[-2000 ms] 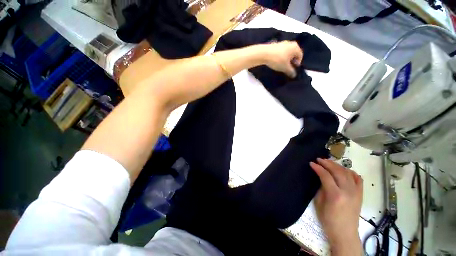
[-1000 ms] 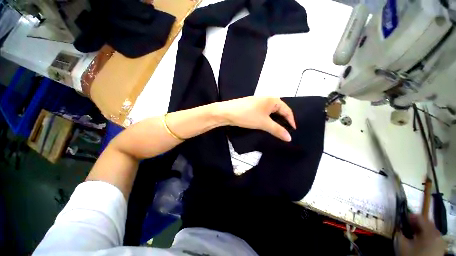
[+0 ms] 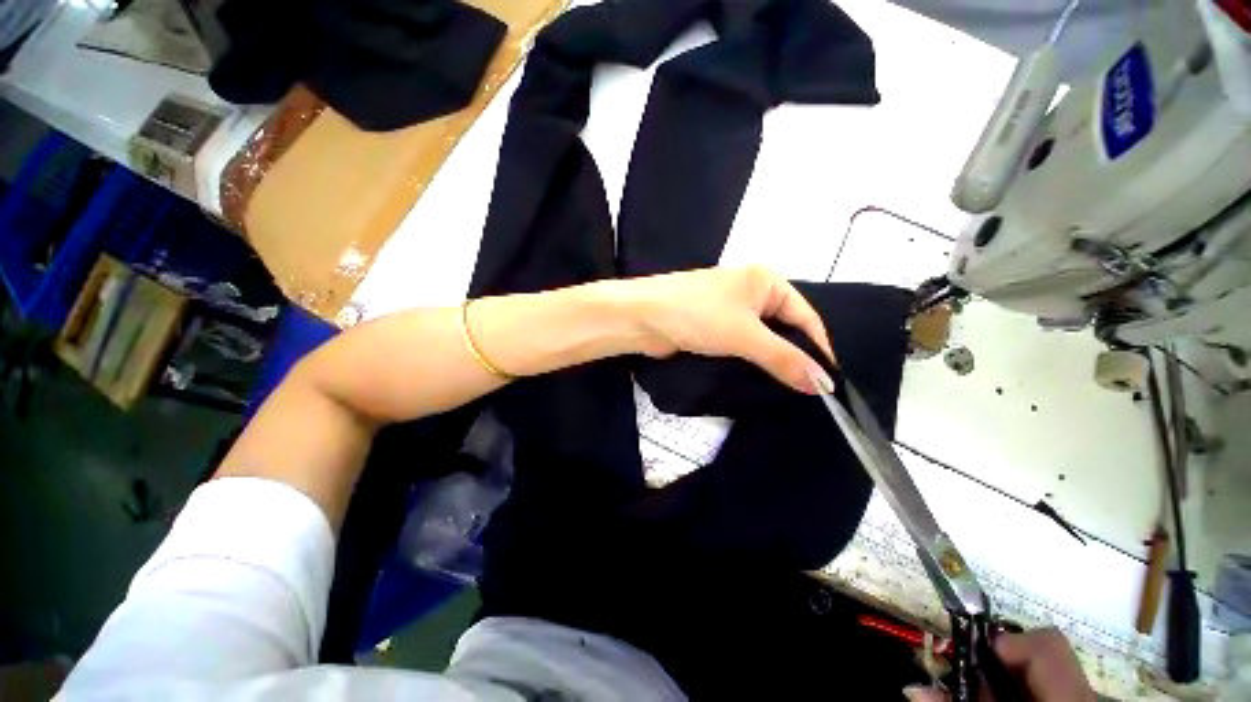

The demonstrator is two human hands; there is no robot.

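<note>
The black garment piece (image 3: 686, 192) lies looped over the white table and hangs into the lap. My left hand (image 3: 768, 329) pinches a bit of the cloth between thumb and fingers, left of the needle area. My right hand (image 3: 1022, 667), partly cut off by the bottom edge, holds the tailor's shears (image 3: 903, 494) by their black handles. The blades point up and left, with their tips at my left fingertips. Whether the blades are slightly apart is hard to tell.
The sewing machine head (image 3: 1118, 192) stands at the upper right. A black-handled screwdriver (image 3: 1181, 624) and an orange-handled tool (image 3: 1152, 583) lie at the right. A dark thread with a tuft (image 3: 1054, 518) crosses the table. A brown board (image 3: 329, 206) and dark cloth (image 3: 398, 55) are at the upper left.
My right hand has brought the shears from the table's right side to my left fingertips. Before that, my left hand came down from the far cloth toward the near part.
</note>
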